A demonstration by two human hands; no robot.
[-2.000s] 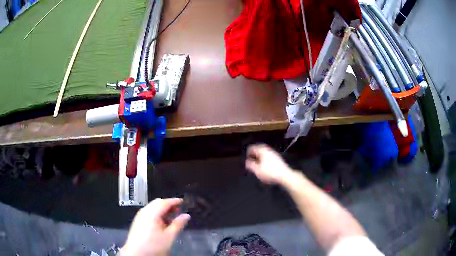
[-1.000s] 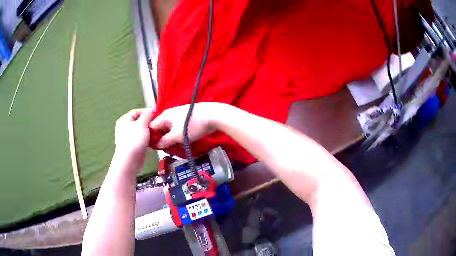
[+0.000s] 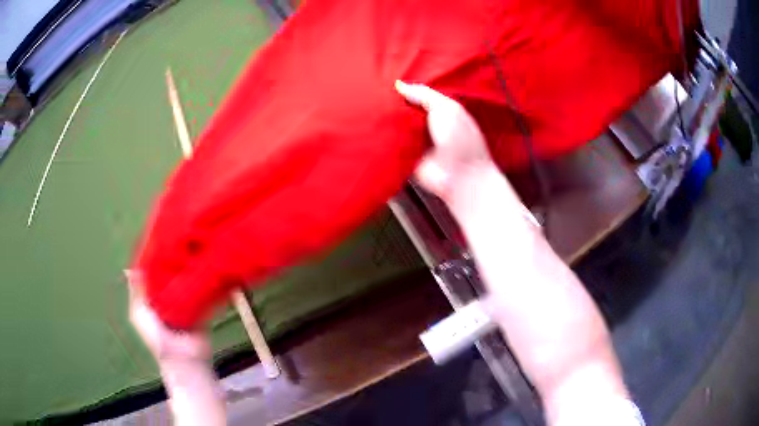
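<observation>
The red fabric ply stretches from the upper right across the green fabric lay. My left hand, blurred, grips its corner at the lower left, with the fingers partly behind the cloth. My right hand is at the ply's near edge, thumb stretched over the cloth; its other fingers are hidden, so its grip cannot be made out. A wooden strip lies on the green lay, its middle covered by the red ply.
The end cutter on its metal track is partly hidden behind my right forearm. The brown table edge runs below the cloth. A second thin strip lies on the green lay. Roller bars and crumpled plastic are at the right.
My left hand has carried the red cloth's corner left, over the green lay. My right hand has moved right and up along the ply. The view has shifted and the cutter appears further right.
</observation>
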